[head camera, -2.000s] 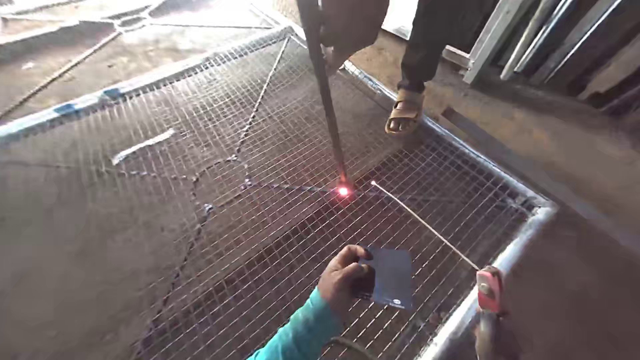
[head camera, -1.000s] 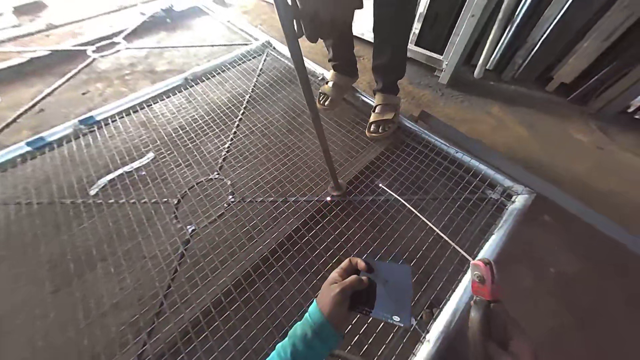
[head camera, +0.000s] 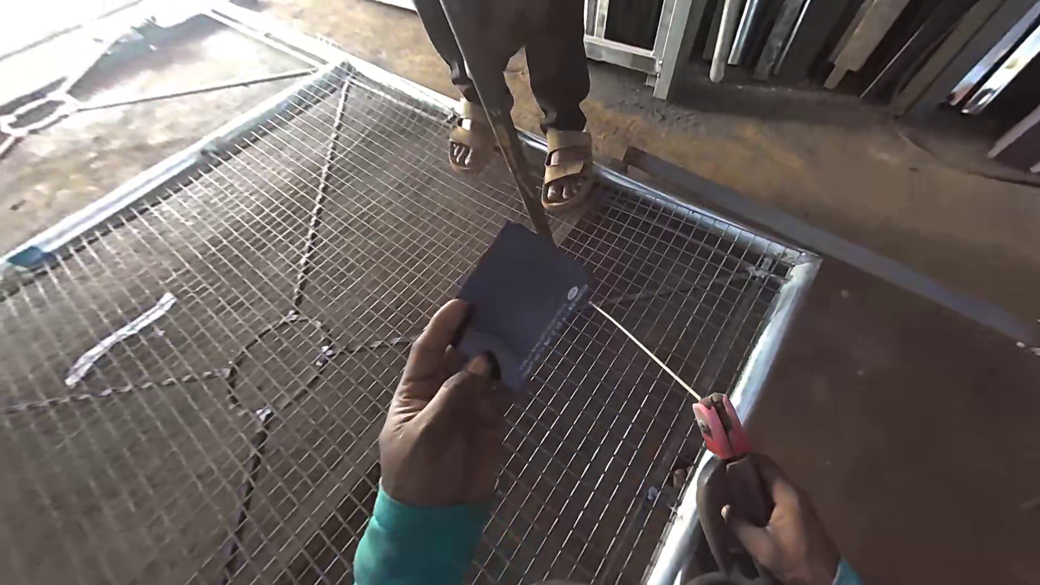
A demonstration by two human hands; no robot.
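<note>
My left hand [head camera: 443,406] grips a dark rectangular welding filter glass [head camera: 524,305] by its lower left corner, above the wire mesh. In my right hand [head camera: 784,520] is a welding electrode holder [head camera: 721,426] with red jaws, at the lower right over the frame's edge. A thin welding electrode [head camera: 646,349] runs from the jaws up and left to the edge of the glass; the glass hides its tip. Beneath lies a welded wire mesh panel [head camera: 414,284] with twisted bars and a ring [head camera: 231,366] in a metal tube frame [head camera: 768,341].
A person in dark trousers [head camera: 556,65] and sandals [head camera: 566,166] stands at the panel's far edge. A long metal bar [head camera: 500,130] slants down behind the glass. Metal lengths and frames [head camera: 634,53] lean at the back right. Another barred frame [head camera: 195,89] lies at upper left.
My left hand has raised the glass up and forward, so it now covers the bar's lower end. The red glow at the bar's foot two seconds ago is no longer seen.
</note>
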